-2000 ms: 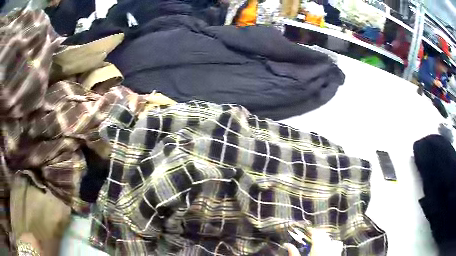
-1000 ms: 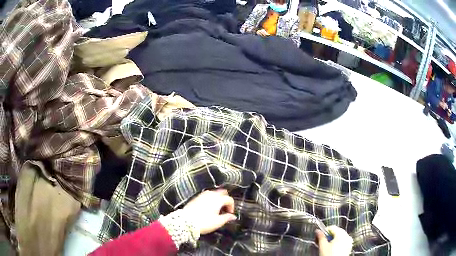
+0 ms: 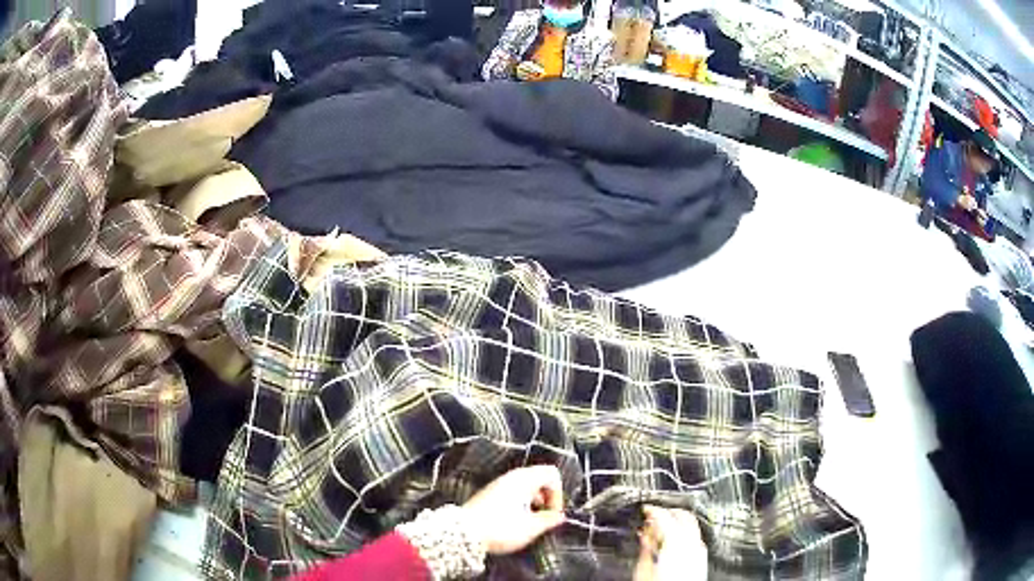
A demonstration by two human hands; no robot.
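The black plaid shirt point(image 3: 680, 397) lies spread and rumpled in front of me, its near part folded open into a dark hollow. My left hand point(image 3: 516, 508), with a beaded cuff and red sleeve, is at this fold, its fingers closed on the cloth edge. My right hand point(image 3: 671, 542) is just to its right, low in the picture and blurred, with its fingers curled at the same edge. A stretch of edge runs between the hands. The small thread snips in my right hand are mostly hidden.
Brown plaid garments point(image 3: 147, 272) with tan lining are heaped at left. A large black garment pile point(image 3: 476, 170) lies beyond the shirt. A phone point(image 3: 850, 384) and a folded black garment point(image 3: 977, 420) are at right. A masked person point(image 3: 550, 51) sits behind the pile.
My left hand, out of view two seconds ago, has moved right and slightly down since one second ago. My right hand has moved left, so the hands are closer together. The view has shifted slightly.
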